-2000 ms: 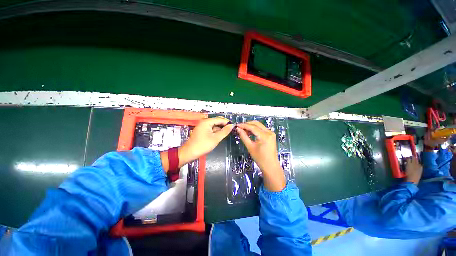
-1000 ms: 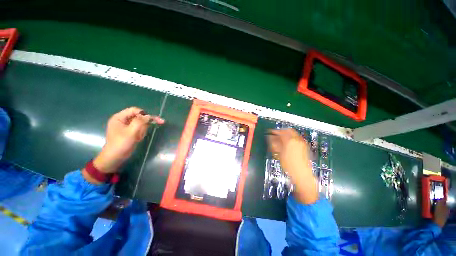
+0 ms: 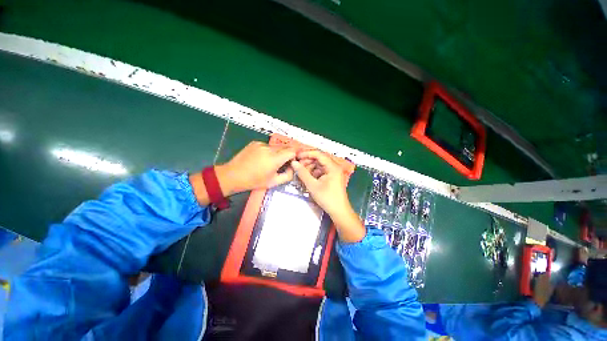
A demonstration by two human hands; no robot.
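The open tablet unit [image 3: 287, 233] lies in a red-orange frame [image 3: 237, 250] on the green bench. Its large pale rectangle reflects light brightly. My left hand [image 3: 261, 165] and my right hand [image 3: 324, 178] meet over the top end of the tablet, fingertips together. Any small part between the fingertips is too hidden to tell. A dark red strap is on my left wrist. The clear blister tray [image 3: 398, 223] with dark small parts lies to the right of the frame.
A second red frame with a tablet [image 3: 450, 131] is on the green conveyor beyond the white edge rail [image 3: 166, 91]. A pile of small silvery-green parts [image 3: 494, 244] lies farther right. Another red frame [image 3: 526, 270] and a person in blue are at the far right.
My left hand has come from the left of the frame to the tablet's top end. My right hand has moved left from the blister tray to meet it.
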